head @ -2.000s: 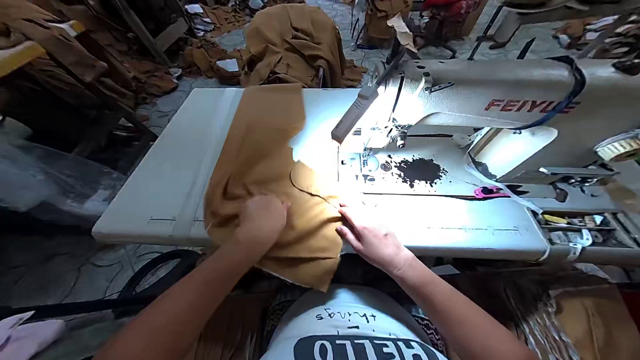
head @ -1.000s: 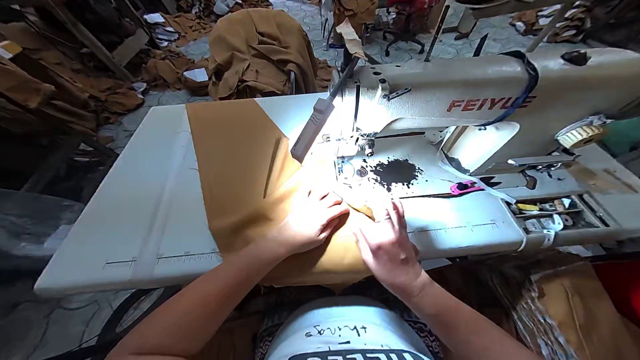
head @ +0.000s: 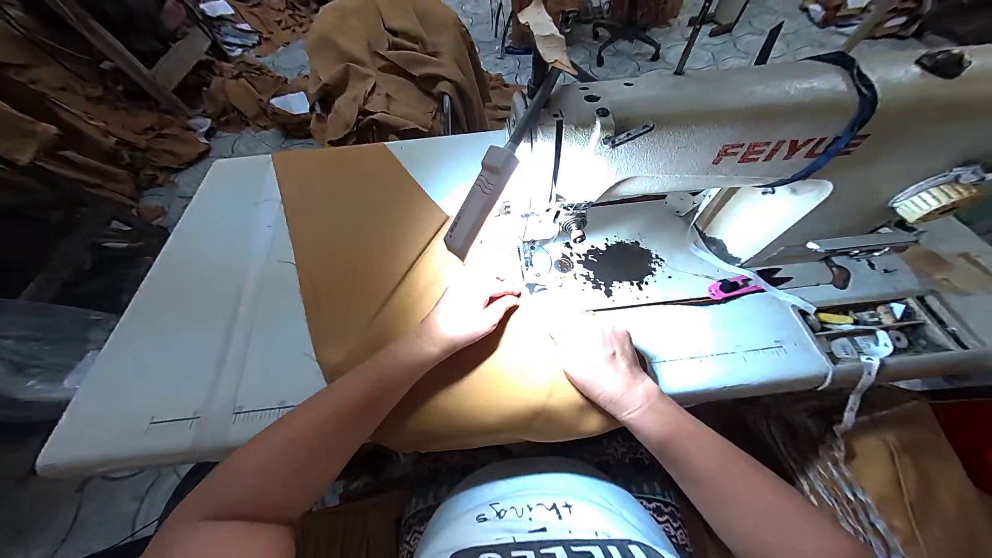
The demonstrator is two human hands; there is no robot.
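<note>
A tan fabric panel (head: 349,232) lies across the white sewing table, its near part bunched toward my lap. My left hand (head: 469,310) rests on the fabric just left of the needle area, thumb and fingers close together at a fold. My right hand (head: 604,360) lies on the fabric's right part, fingers pointing toward the needle plate. Glare hides the fingertips and the fabric edge between the hands. Behind them stands the Feiyue industrial sewing machine (head: 697,139), its presser foot area (head: 535,252) brightly lit. A grey lamp (head: 482,203) hangs over the fabric beside the machine head.
Black spots (head: 620,263) mark the machine bed. Right of them lie a pink thread snipper (head: 735,287) and a white tape. A small-parts tray (head: 876,318) is set in the table's right side. A pile of brown fabric (head: 395,70) stands behind the table.
The fabric, creased and bunched two seconds ago, now lies flatter and extends to the table's back edge. My left hand has moved from the panel's near-left part to beside the needle area.
</note>
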